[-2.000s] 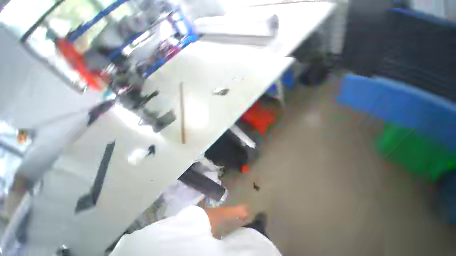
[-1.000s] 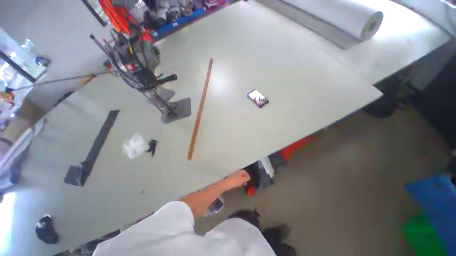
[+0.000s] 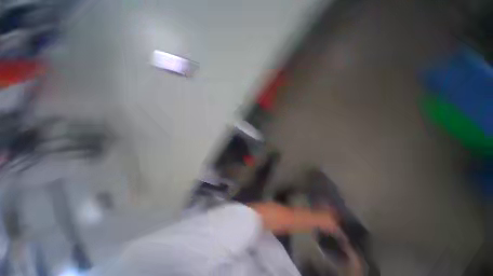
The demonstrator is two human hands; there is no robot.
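Note:
The view is heavily blurred. My left hand (image 3: 327,220) reaches out from a white sleeve at the bottom centre, over dark shapes below the table; its fingers and any hold are too blurred to tell. A skin-coloured streak below it, near the bottom edge, may be my right hand (image 3: 354,260), but this is unclear. A smartphone (image 3: 174,63) with a bright screen lies on the pale large table (image 3: 184,113) at the upper left.
The dark blurred cutter (image 3: 59,143) stands on the table at the left. Red (image 3: 271,89) and dark items sit under the table edge. Brown-grey floor (image 3: 373,124) lies to the right, with a blue panel (image 3: 465,81) and a green object (image 3: 457,121) at the far right.
The view has swung and blurred; the smartphone and cutter now appear further left. My left hand has moved from beside the table edge to lower right, over dark shapes.

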